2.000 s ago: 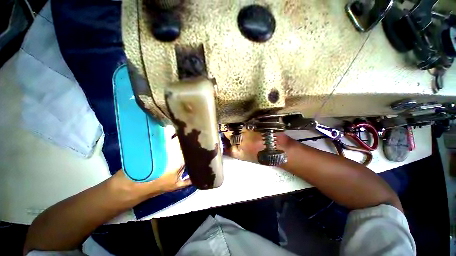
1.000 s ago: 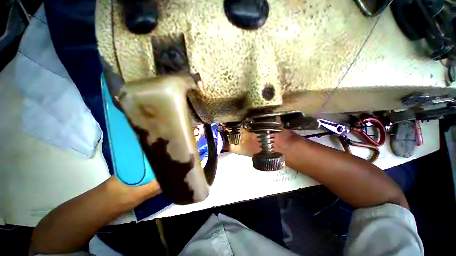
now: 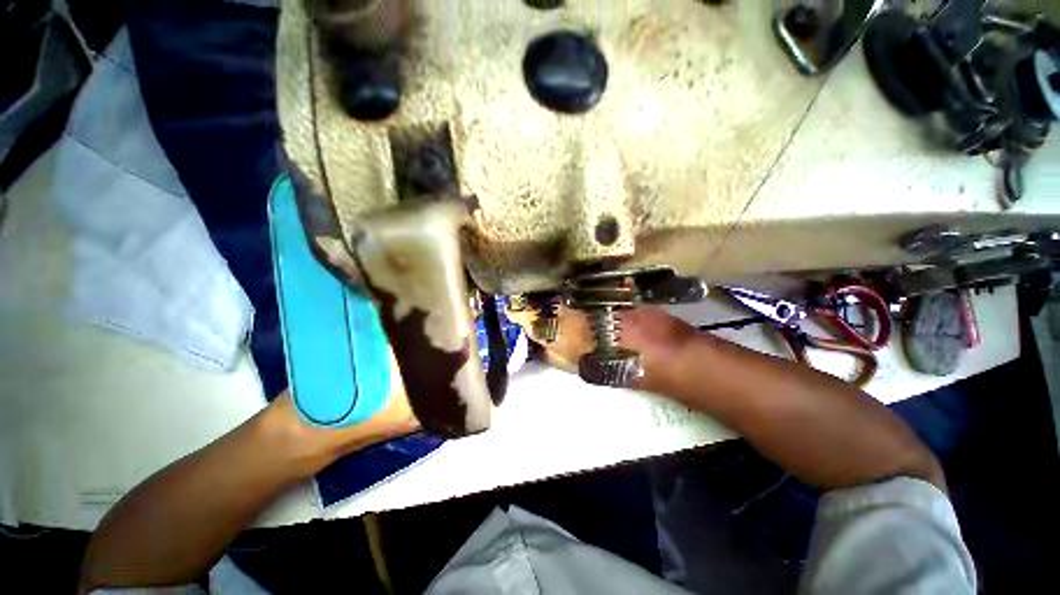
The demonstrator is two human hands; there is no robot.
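Note:
The sewing machine head [image 3: 686,128] fills the upper middle. Navy fabric [image 3: 209,128] runs down left of it, under the turquoise lamp [image 3: 314,337], and shows bright blue near the needle area and dark at the table's front edge. Pale grey fabric [image 3: 151,244] lies at its left. My left hand [image 3: 389,413] lies on the navy fabric, mostly hidden behind the lamp and the chipped lever guard [image 3: 430,325]; its fingers are hidden. My right hand [image 3: 570,339] is beside the bright blue fabric, partly behind the tension knob [image 3: 610,367]; its fingertips are hidden.
Scissors with red and orange-brown handles [image 3: 854,320] lie right of my right wrist on the white table [image 3: 116,430]. A grey disc [image 3: 936,331] and a small red-handled tool [image 3: 968,318] lie beyond them. Dark metal machine parts [image 3: 965,93] stand at the upper right.
The view has shifted, so the machine head and lever guard sit differently in the picture than a second ago. Both hands stay by the needle area.

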